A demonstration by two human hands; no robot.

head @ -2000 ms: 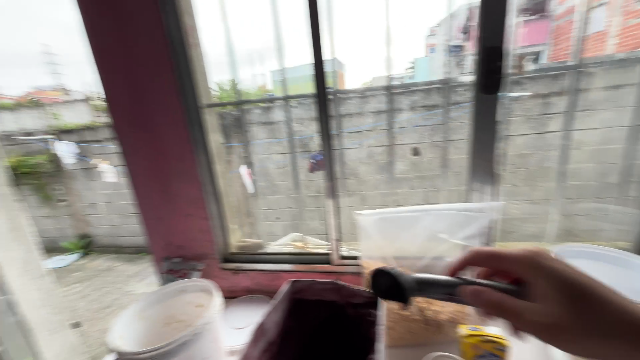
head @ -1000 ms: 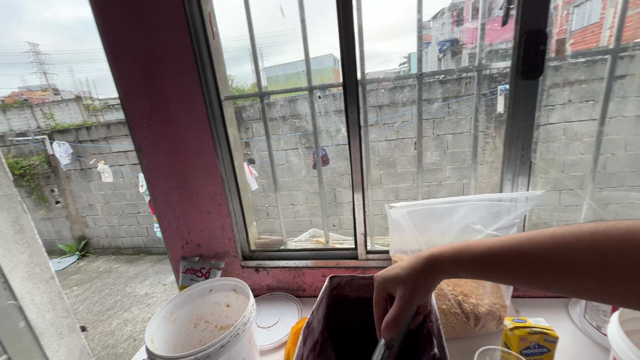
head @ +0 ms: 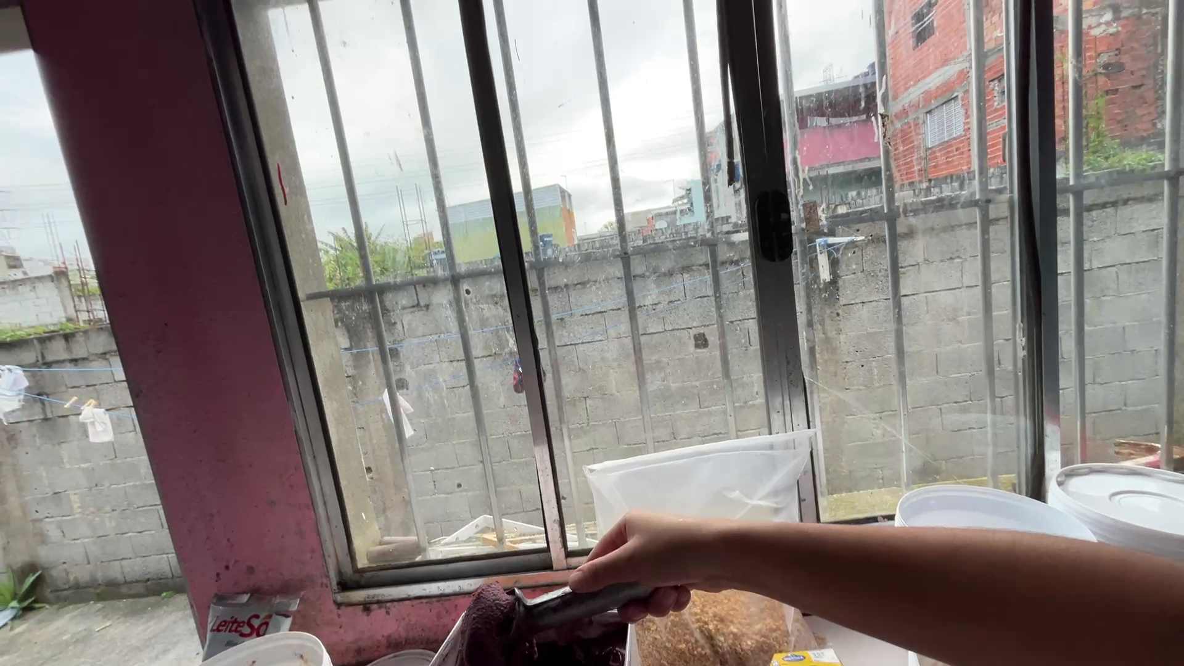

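Note:
My right hand point(head: 638, 566) grips the grey handle of a scoop point(head: 583, 603). A mound of dark purple frozen paste, like açaí point(head: 488, 622), sits at the scoop's head, just over the left side of an open container point(head: 448, 647) that holds more of the dark purple mass. Behind my hand stands a clear plastic bag point(head: 694, 476) with brown granola-like crumbs point(head: 717, 629) in its lower part. My left hand is not in view.
White tubs point(head: 994, 509) stand at the right under the barred window, with a yellow carton point(head: 805, 658) at the bottom edge. At the lower left are a white bucket point(head: 268, 650) and a silver packet point(head: 245, 624). A pink wall post point(head: 176, 277) borders the window.
My right hand was down inside the container one second ago and is now raised above it, with purple paste on the scoop. The view has tilted up.

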